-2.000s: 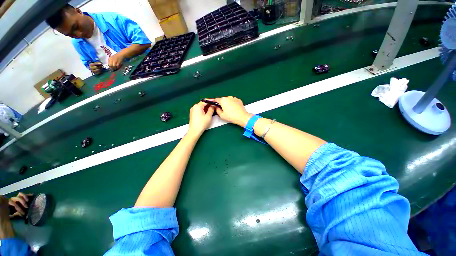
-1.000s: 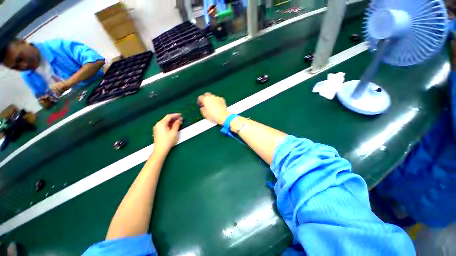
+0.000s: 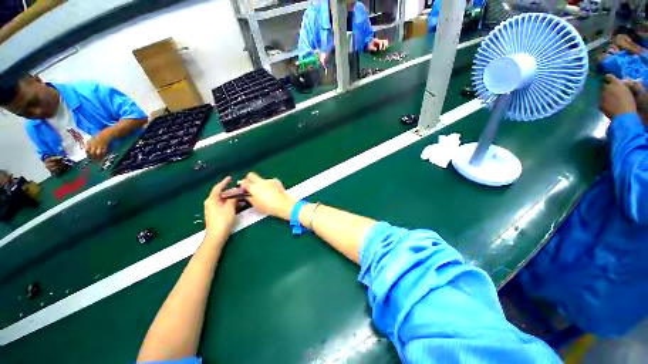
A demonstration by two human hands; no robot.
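Observation:
My left hand [image 3: 218, 207] and my right hand [image 3: 264, 197] are together over the white strip [image 3: 330, 173], at the edge of the green belt. A small dark unit [image 3: 243, 204] shows between their fingertips. A thin dark piece lies across the fingers just above it; whether it is a tool or part of the unit cannot be told. The fingers hide most of what is held. A blue wrist strap [image 3: 298, 217] is on my right wrist.
Dark units [image 3: 145, 235] sit spaced on the belt. A white fan [image 3: 487, 163] and crumpled tissue [image 3: 442, 150] stand right, near a metal post [image 3: 439, 71]. Black trays [image 3: 253, 101] lie across the line. A person [image 3: 78, 121] works opposite; another sits at right.
One second ago my hands were apart; now they have come together at the fingertips, as two seconds ago. The view has turned right, showing more of the fan and the person at right.

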